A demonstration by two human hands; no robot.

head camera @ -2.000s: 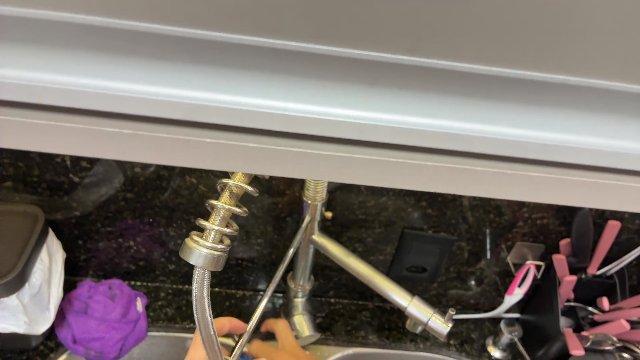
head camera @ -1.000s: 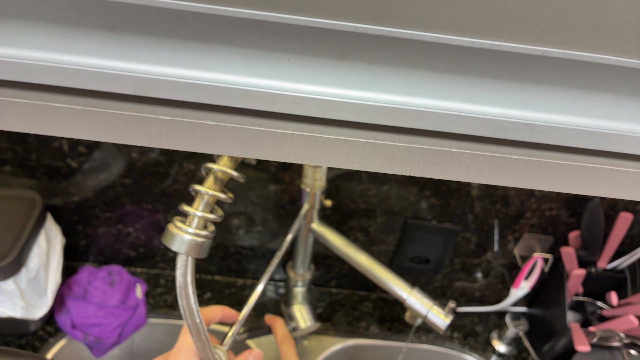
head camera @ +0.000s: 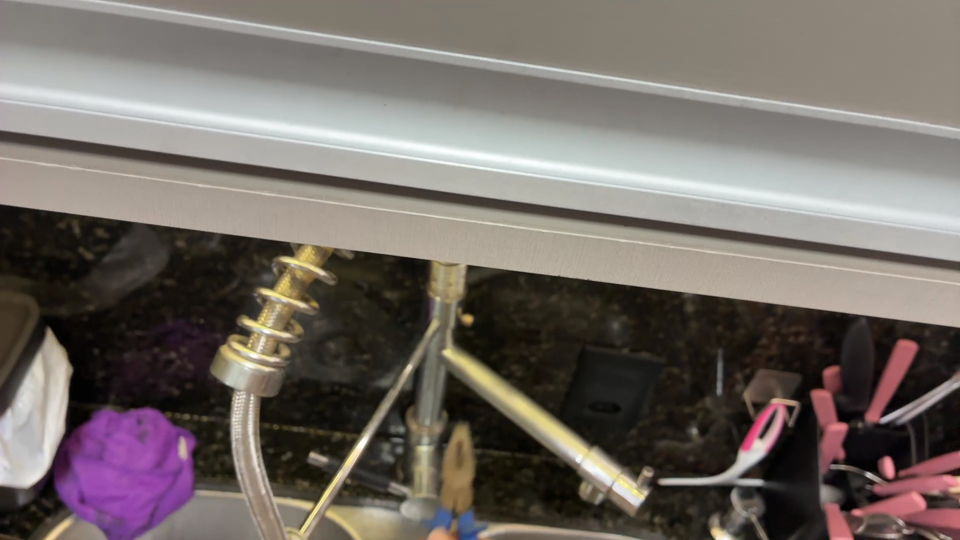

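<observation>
At the bottom edge, a small part of one hand (head camera: pixel 441 534) shows at the blue handles of a pair of pliers (head camera: pixel 457 469), whose jaws point up beside the base of a metal kitchen faucet (head camera: pixel 431 382). Which hand it is cannot be told; the other is out of view. Left of the faucet hangs its braided hose (head camera: pixel 253 457), coming out of a coil spring (head camera: pixel 277 326) with a metal collar. A thin metal rod (head camera: pixel 367 439) slants down from the faucet column to the hose's lower end. The faucet's side arm (head camera: pixel 525 405) slopes down to the right.
A grey cabinet edge (head camera: pixel 450 217) spans the upper view. A purple cloth (head camera: pixel 124 472) and a white-lined bin (head camera: pixel 34 420) are at left. Pink-handled utensils (head camera: pixel 892 379) and a pink and white brush (head camera: pixel 757 442) stand at right. Sink rims (head camera: pixel 555 532) show below.
Fingers were around the hose's lower end earlier; now only a bit of one hand shows, with the pliers standing up near the faucet base.
</observation>
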